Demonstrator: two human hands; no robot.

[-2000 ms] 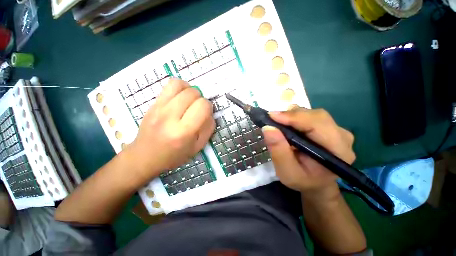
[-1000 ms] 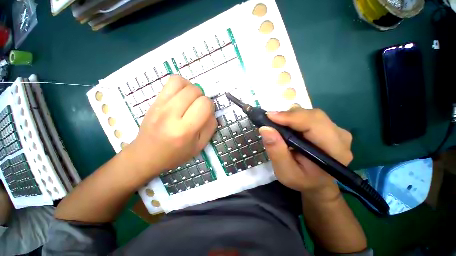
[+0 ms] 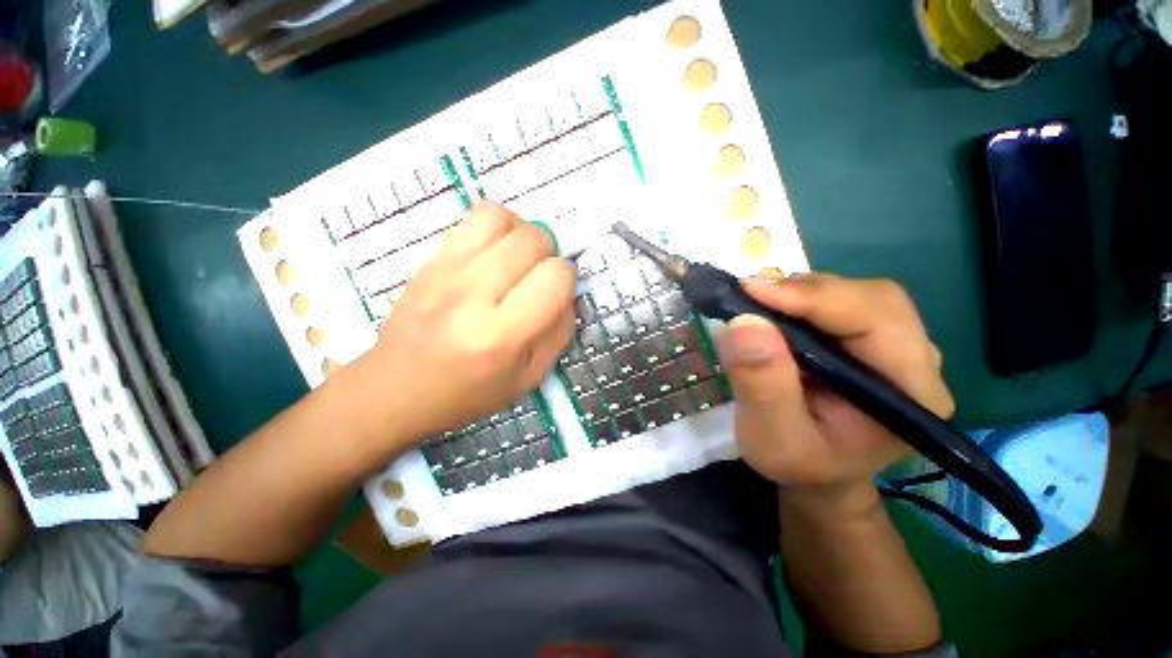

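The white carrier tray (image 3: 418, 514) lies tilted in front of me, with round tan holes along two sides and PCB panels (image 3: 649, 366) in it. My left hand (image 3: 482, 315) is closed over the middle of the tray, with a small green bit at its fingertips. A thin solder wire (image 3: 193, 203) runs from the left edge towards this hand; the part behind the hand is hidden. My right hand (image 3: 835, 373) holds the black soldering iron (image 3: 887, 399). Its metal tip is over the panels, just right of my left fingertips. Glare washes out the upper panels; contact at the tip cannot be told.
Stacked white trays (image 3: 109, 347) stand at left, near another person's grey sleeve (image 3: 58, 585). More stacked boards (image 3: 302, 26) are at the top. A green cylinder (image 3: 64, 136) is far left. At right are a yellow-rimmed roll (image 3: 983, 39), a smartphone (image 3: 1037, 244) and a light blue plastic item (image 3: 1047, 476).
The tray and my left hand have shifted slightly right in view. My right hand has moved right and slightly down with the iron, and the iron tip is a little further right and up.
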